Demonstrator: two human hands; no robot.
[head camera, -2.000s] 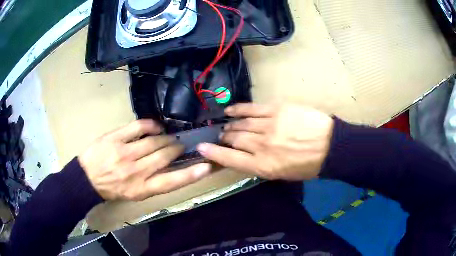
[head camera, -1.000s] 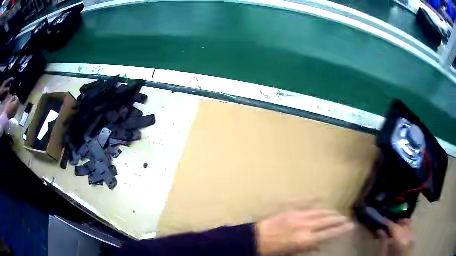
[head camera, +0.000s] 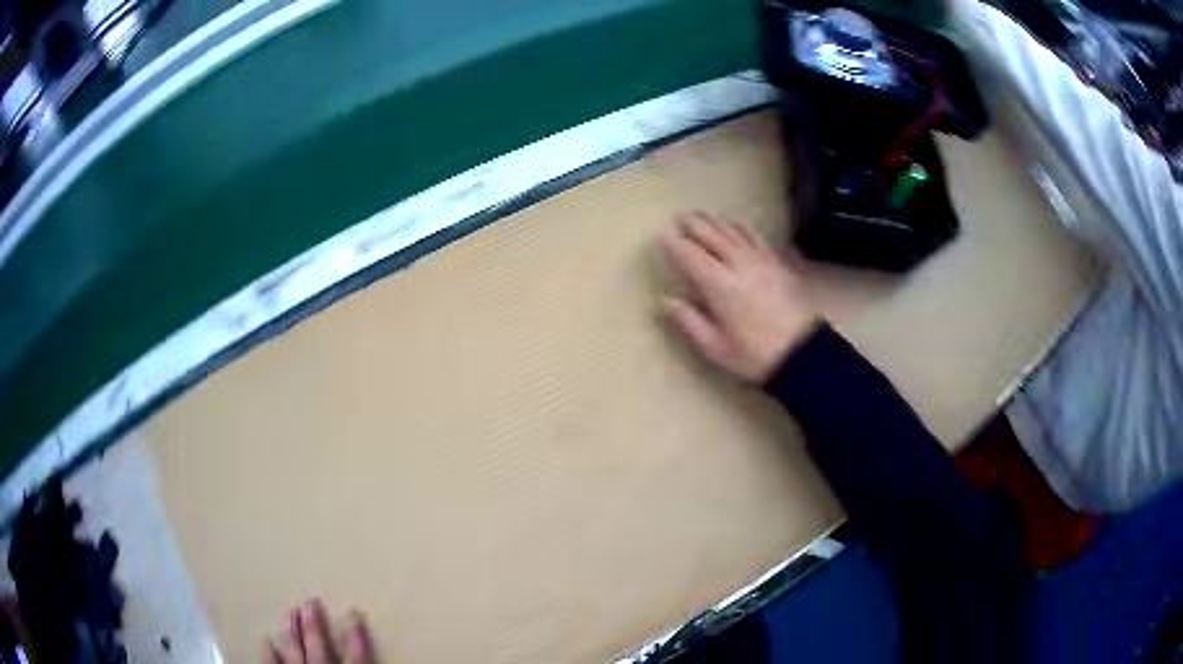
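The open loudspeaker unit stands on the cardboard at the upper right. Its rear housing (head camera: 869, 234) is nearer me and shows a green round part (head camera: 911, 186) and red wires (head camera: 924, 130). The front housing with the silver speaker (head camera: 841, 47) lies beyond it. My right hand (head camera: 737, 296) is over the cardboard left of the housing, apart from it, fingers spread and empty. My left hand (head camera: 318, 638) is cut off by the bottom edge; only its fingers show, apart, with nothing visible in them.
The tan cardboard sheet (head camera: 493, 428) covers the bench. A dark strip pile (head camera: 62, 577) is at the lower left. The green conveyor (head camera: 428, 143) with its pale rail (head camera: 519, 162) runs along the far side. A person in pale grey clothing (head camera: 1103, 311) is close at the right.
Both hands have come off the speaker unit. The view has swung about, and the unit now stands at the upper right with my right hand left of it.
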